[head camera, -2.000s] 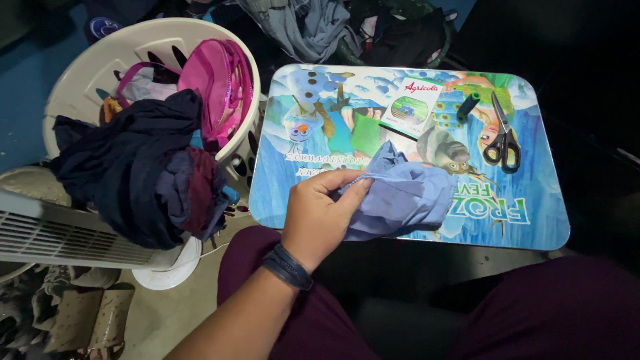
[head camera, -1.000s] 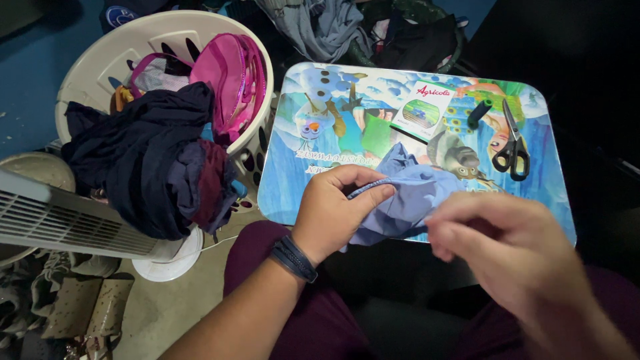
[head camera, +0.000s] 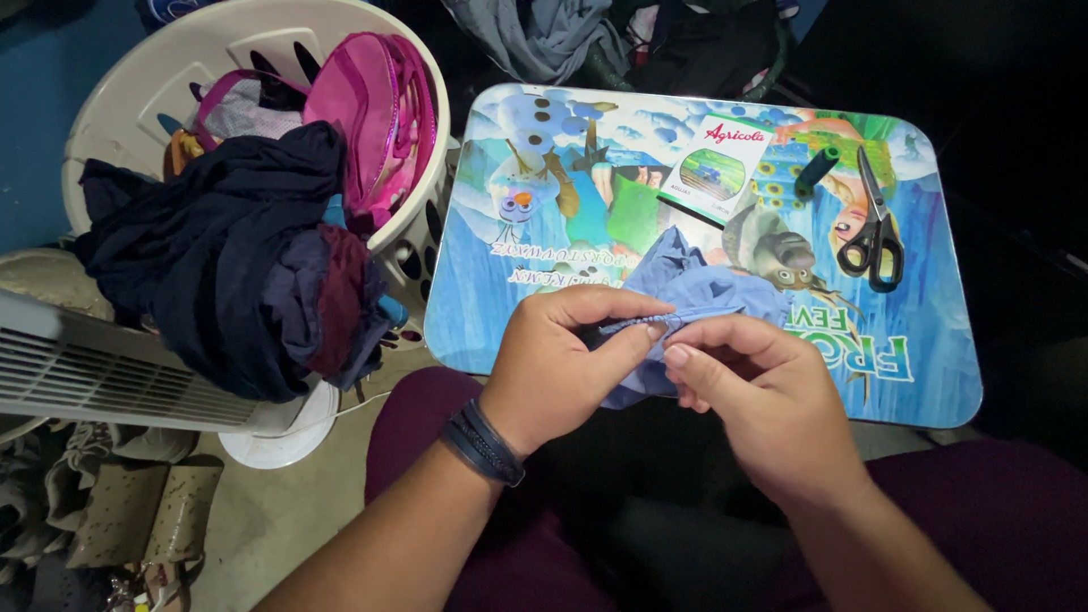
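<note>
A piece of blue cloth (head camera: 710, 285) lies partly on the small printed table (head camera: 484, 280), its stitched edge raised. My left hand (head camera: 578, 357) pinches that edge between thumb and fingers. Close against it on the right, my right hand (head camera: 756, 382) has thumb and forefinger together at the cloth's edge; whether a needle is between them is too small to tell. Beyond the cloth lies a needle packet (head camera: 714, 170). To its right are a spool of green thread (head camera: 818, 172) and scissors with black handles (head camera: 873, 234), their blades pointing away from me.
At the left stands a cream plastic laundry basket (head camera: 110, 119) heaped with dark clothes (head camera: 221, 246) and a pink bag (head camera: 365, 119). A white tower fan (head camera: 127, 365) leans in front of it. Shoes (head camera: 110, 484) are on the floor, and more clothes (head camera: 544, 38) lie behind the table.
My right hand, out of view two seconds ago and blurred to the right one second ago, has come in beside my left hand at the cloth. My left hand keeps its hold.
</note>
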